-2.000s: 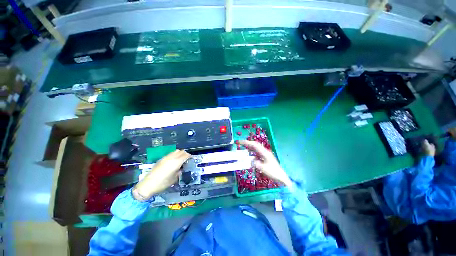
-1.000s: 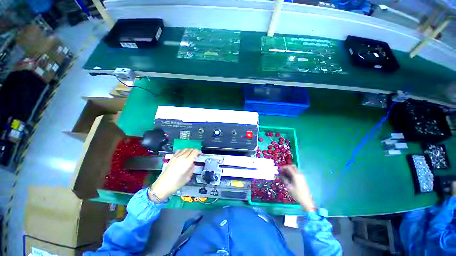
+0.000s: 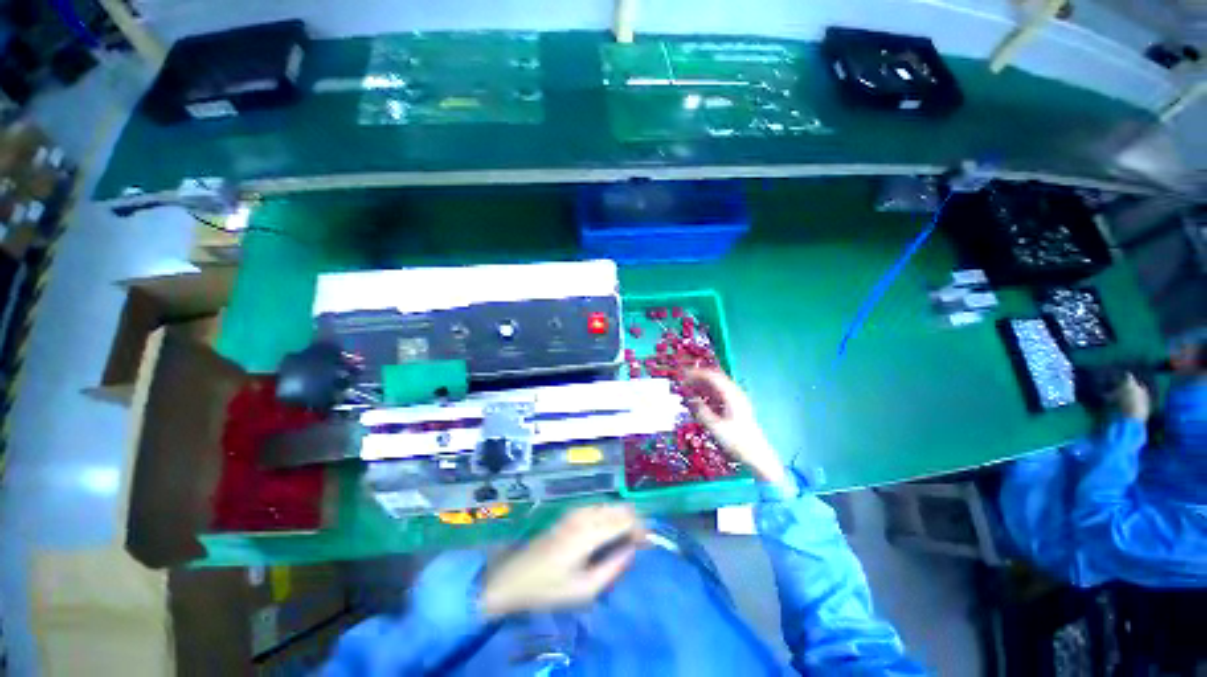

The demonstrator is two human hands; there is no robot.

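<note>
The grey-black machine (image 3: 470,318) with a white top stands in front of me, its pale feed rail (image 3: 582,411) running across the front. The clamp head (image 3: 504,437) sits mid-rail. My right hand (image 3: 719,413) is over the shallow green tray (image 3: 725,347) of red components (image 3: 662,450), near the rail's right end; its fingertips are blurred and any part in them cannot be made out. My left hand (image 3: 567,561) is off the machine, low in front of my body, fingers curled and blurred; what it holds, if anything, is unclear.
An open carton (image 3: 166,437) of red parts stands at left below the dark chute (image 3: 311,446). A blue bin (image 3: 662,225) is behind, under the shelf (image 3: 569,152). A blue cord (image 3: 880,284) hangs at right. Black trays (image 3: 1026,238) and a coworker's sleeve (image 3: 1092,509) are at far right.
My left hand has left the rail and moved down and right towards my body. My right hand has stayed by the rail's right end. The view has shifted right, then back left.
</note>
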